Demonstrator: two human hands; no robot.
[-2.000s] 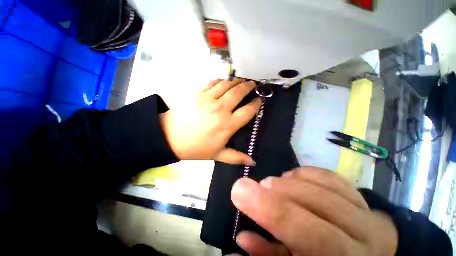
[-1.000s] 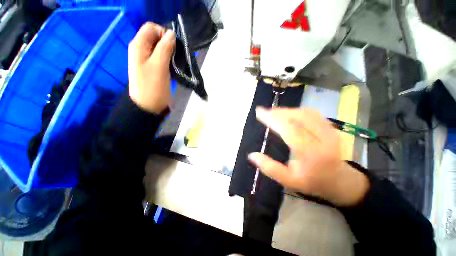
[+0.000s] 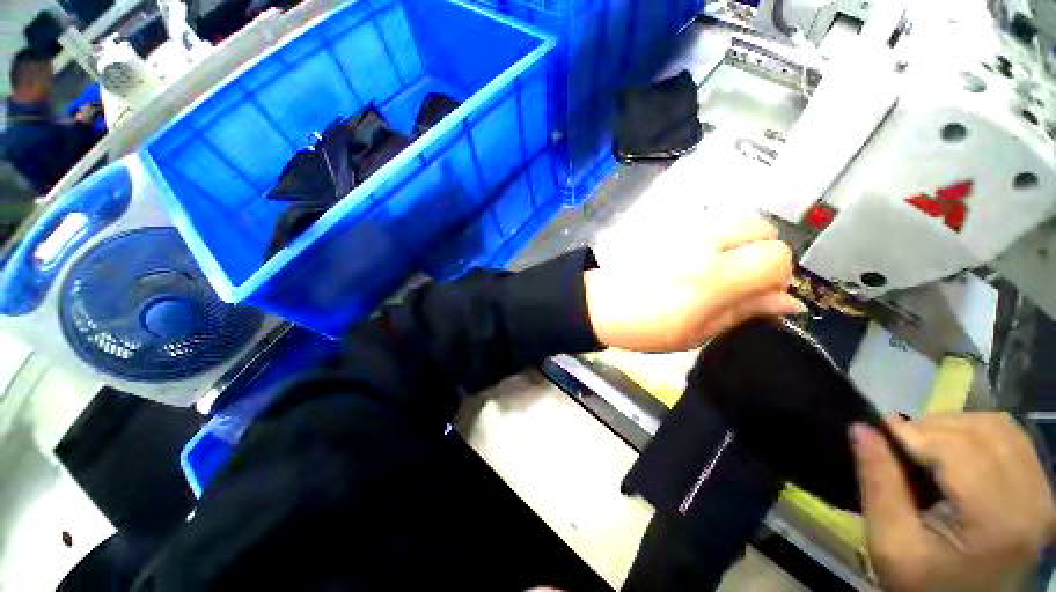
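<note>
A black rounded pouch piece [image 3: 787, 399] is stretched between both hands, over the bed in front of the machine head. My left hand [image 3: 695, 289] pinches its upper end close to the clamp [image 3: 828, 297]. My right hand [image 3: 955, 497] grips its lower right end. A zippered panel [image 3: 683, 463] lies beneath it, with part of its thin teeth line showing at the lower left. The rest of the panel is hidden by the pouch piece. The white sewing machine head [image 3: 915, 197] with a red diamond logo stands at upper right.
A blue crate [image 3: 382, 243] with black pieces inside stands at left, with more blue crate behind it. A black bundle [image 3: 658, 116] lies beyond the bed. A blue-and-white fan [image 3: 162, 312] is at far left. Yellow tape [image 3: 950, 385] edges the bed. A person [image 3: 41, 121] is at far upper left.
My left hand has come from the bundle beside the crate to the clamp area. A black pouch piece is now held by both hands over the zippered panel. The view has swung left.
</note>
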